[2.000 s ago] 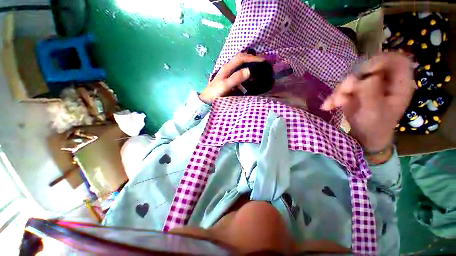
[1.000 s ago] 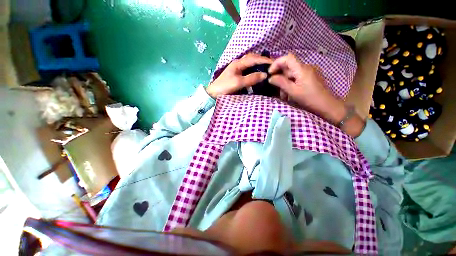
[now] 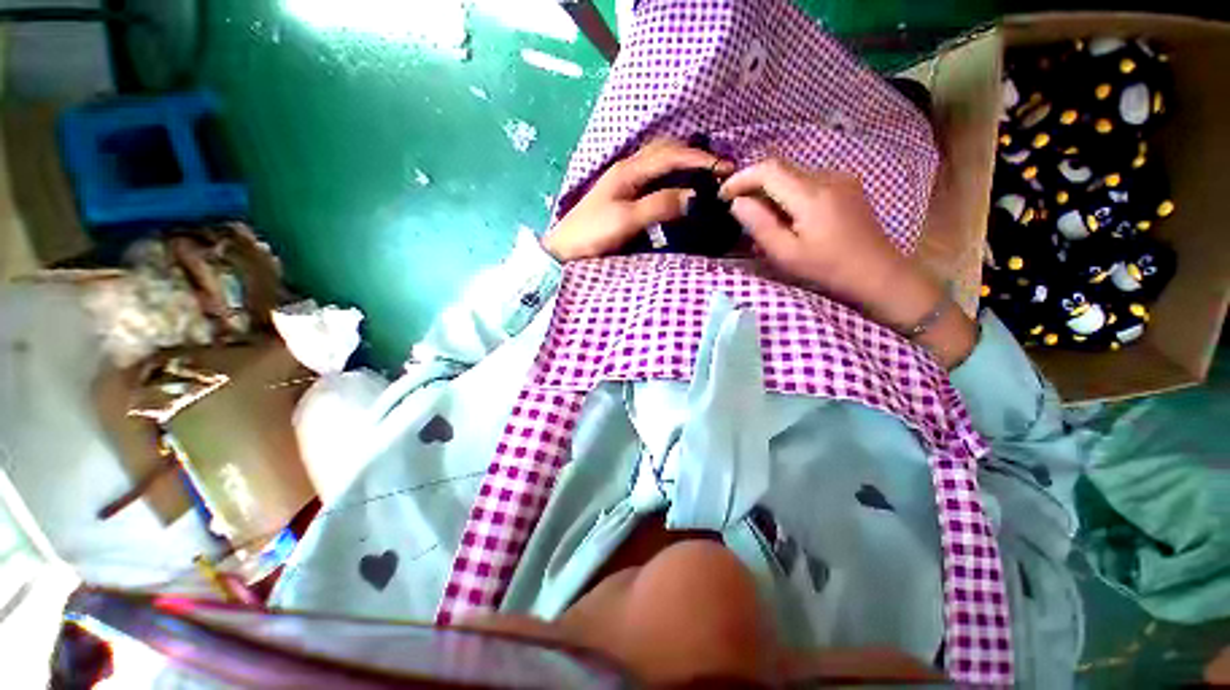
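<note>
A black plush toy [image 3: 699, 223] lies over the aproned lap, its dark back showing. A small white tab sticks out near my left fingers. My left hand [image 3: 627, 202] grips the toy from its left side, thumb and fingers on the plush. My right hand [image 3: 816, 229] is at the toy's right upper side, with thumb and fingertips pinched together close to the plush and near my left fingertips. No needle or thread can be made out between the fingertips.
An open cardboard box [image 3: 1194, 283] on the right holds many black, white and yellow penguin toys [image 3: 1079, 202]. A blue plastic stool [image 3: 155, 159] stands at the upper left on the green floor. Below it are pale scraps [image 3: 176, 290] and brown cardboard [image 3: 243, 445].
Two seconds ago my right hand was raised away to the right and blurred; it came down to the toy and remains there. My left hand keeps its hold on the toy.
</note>
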